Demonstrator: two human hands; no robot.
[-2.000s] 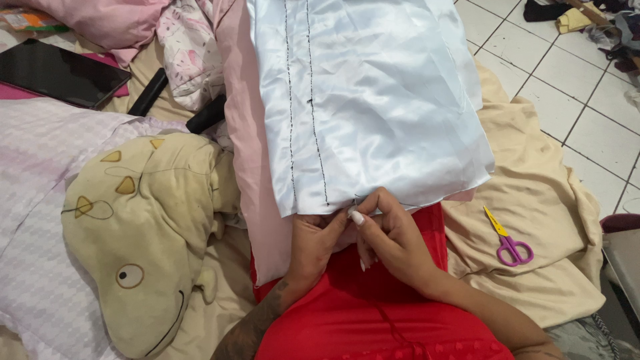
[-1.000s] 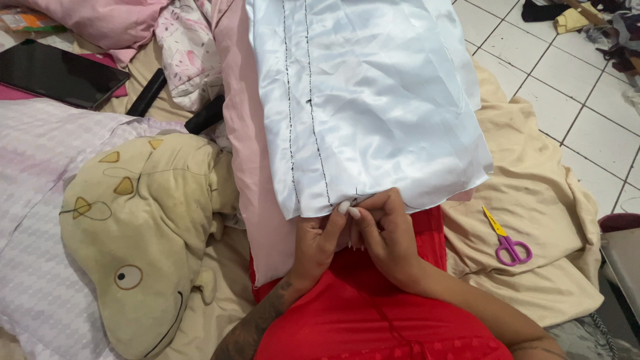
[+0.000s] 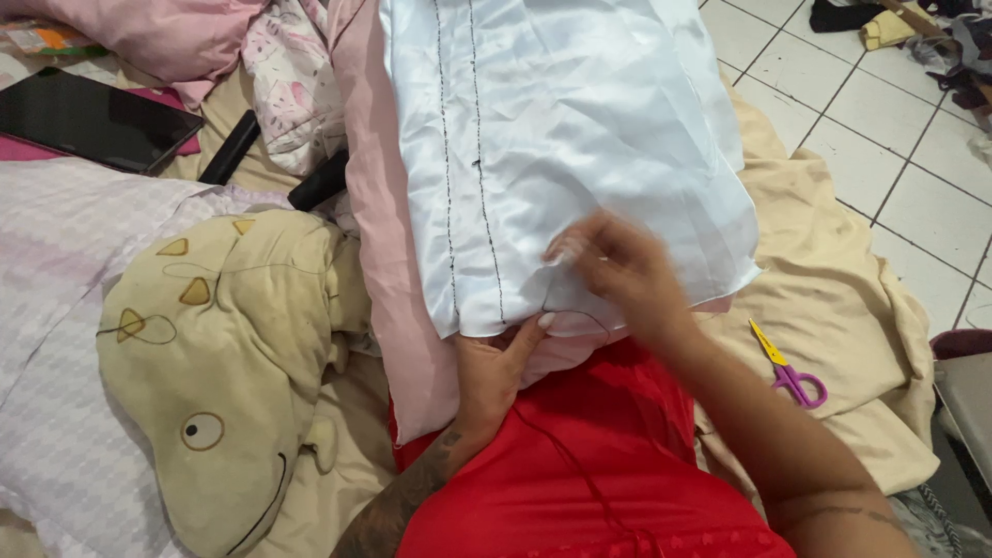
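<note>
Pale blue satin fabric (image 3: 573,170) lies over my lap, with two lines of dark hand stitching running down its left part. Its lower edge is pinched in my left hand (image 3: 496,364), thumb on top and fingers beneath. My right hand (image 3: 620,271) is blurred above the satin, its fingertips together; whether they hold a needle cannot be made out. A dark thread (image 3: 593,316) loops near the left thumb and runs up toward the right fingers. Pink fabric (image 3: 387,232) lies under the satin and shows along its left side.
Scissors with purple handles (image 3: 798,384) rest on beige cloth (image 3: 845,310) at the right. On the left lie a plush toy (image 3: 232,349) with thread across it, a black phone or tablet (image 3: 93,116) and two black objects (image 3: 231,147). Tiled floor (image 3: 876,116) shows at upper right.
My right hand has lifted from the satin's lower edge, where both hands were together, up over the fabric. The left hand stays at the edge.
</note>
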